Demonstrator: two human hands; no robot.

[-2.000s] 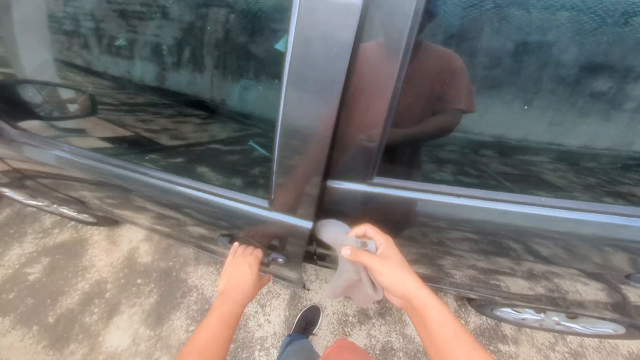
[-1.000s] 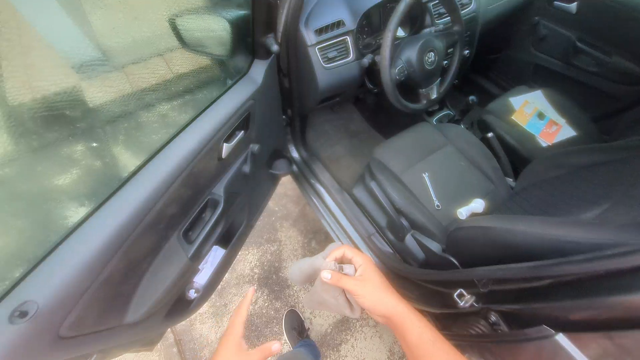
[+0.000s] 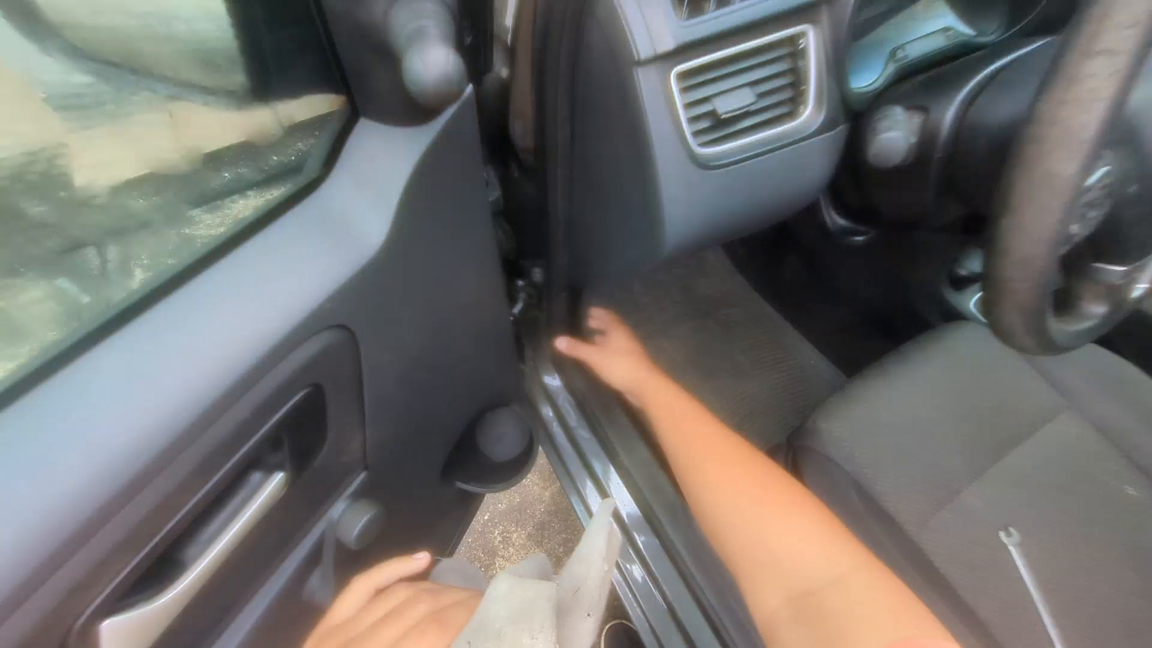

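My right hand (image 3: 607, 351) reaches into the driver's footwell, its fingers apart at the lower edge of the dark door-frame trim (image 3: 576, 270), just above the front end of the door sill (image 3: 612, 504). At the bottom of the view my left hand (image 3: 396, 607) is beside a light grey cloth (image 3: 540, 603) and appears to hold it; its fingertips are partly hidden. The open driver's door (image 3: 423, 270) stands to the left of both hands.
The steering wheel (image 3: 1035, 198) is at the upper right, right of the dashboard air vent (image 3: 745, 97). A wrench (image 3: 1030, 585) lies on the driver's seat (image 3: 972, 450). The inner door handle (image 3: 198, 567) is at the lower left, and a floor mat (image 3: 720, 342) lies in the footwell.
The car door, closed two seconds ago, stands open. The cloth has passed from my right hand to my left. My right hand has moved forward to the footwell. The view is much closer to the car's interior.
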